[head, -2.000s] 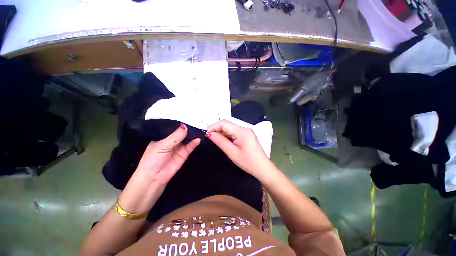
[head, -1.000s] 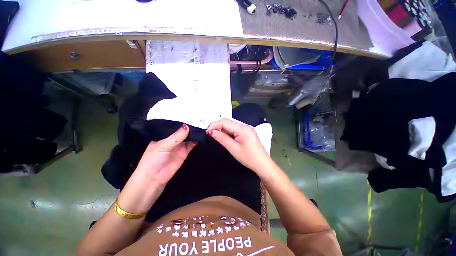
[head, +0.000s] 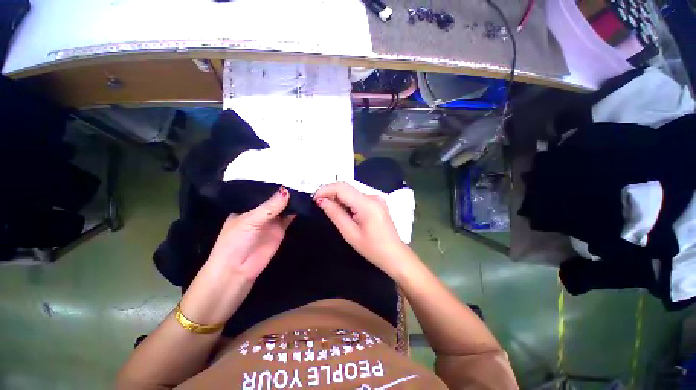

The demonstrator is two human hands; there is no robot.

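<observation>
A black garment (head: 305, 266) lies over my lap, with a white fabric panel (head: 400, 212) showing along its upper edge and at the right. My left hand (head: 256, 232) holds the folded black edge between thumb and fingers. My right hand (head: 361, 221) pinches at the same edge, thumb and forefinger together, just right of the left hand. Any needle or thread between the fingertips is too small to tell. A white paper sheet (head: 301, 118) hangs from the table edge above the garment.
The white-topped table (head: 191, 27) with a wooden drawer (head: 145, 85) is ahead. A grey mat (head: 465, 38) holds small dark parts (head: 431, 17). A pink bin (head: 584, 42) stands at its right. A black cable (head: 513, 61) crosses the edge. Black and white garments (head: 603, 179) are heaped at right.
The left fingers, apart from the cloth two seconds ago, have closed in behind the black edge. The right hand stays at nearly the same place on the edge.
</observation>
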